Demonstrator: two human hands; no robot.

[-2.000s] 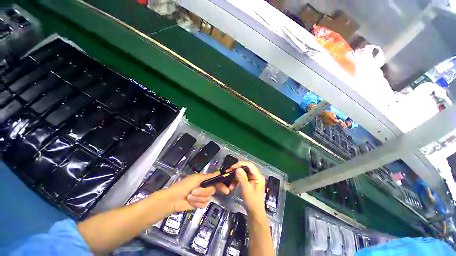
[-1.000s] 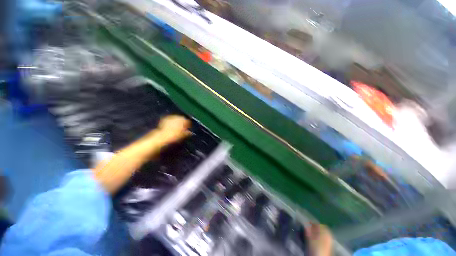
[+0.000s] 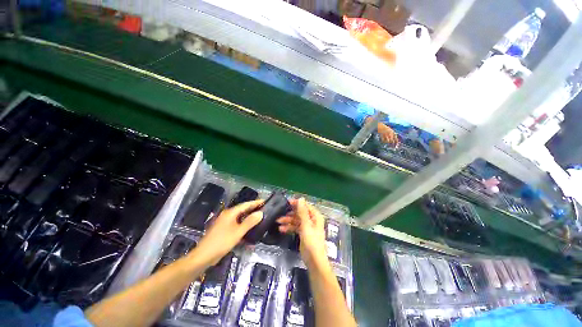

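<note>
My left hand (image 3: 228, 225) holds a smooth black cover or handset (image 3: 269, 216) above the clear tray. My right hand (image 3: 306, 225) is at its right side, fingers bent; whether it grips anything is unclear. A dark unit shows partly below the hands. In the clear tray (image 3: 347, 255), a black unit with a smooth back (image 3: 204, 205) lies in the far row. Handsets with white and metallic parts showing (image 3: 257, 295) lie in the near row. The black tray (image 3: 83, 191) with long pockets is at the left.
A pale strip (image 3: 159, 220) stands between the trays. A green belt (image 3: 255, 156) runs behind. A metal post (image 3: 421, 182) rises right of the tray, below a shelf beam. Another clear tray (image 3: 392, 271) lies right. A person's hand (image 3: 387, 135) shows beyond the belt.
My left hand was over the black tray and is back over the clear tray, holding a black piece. My right hand has moved from the tray's right end to beside it. The view has shifted.
</note>
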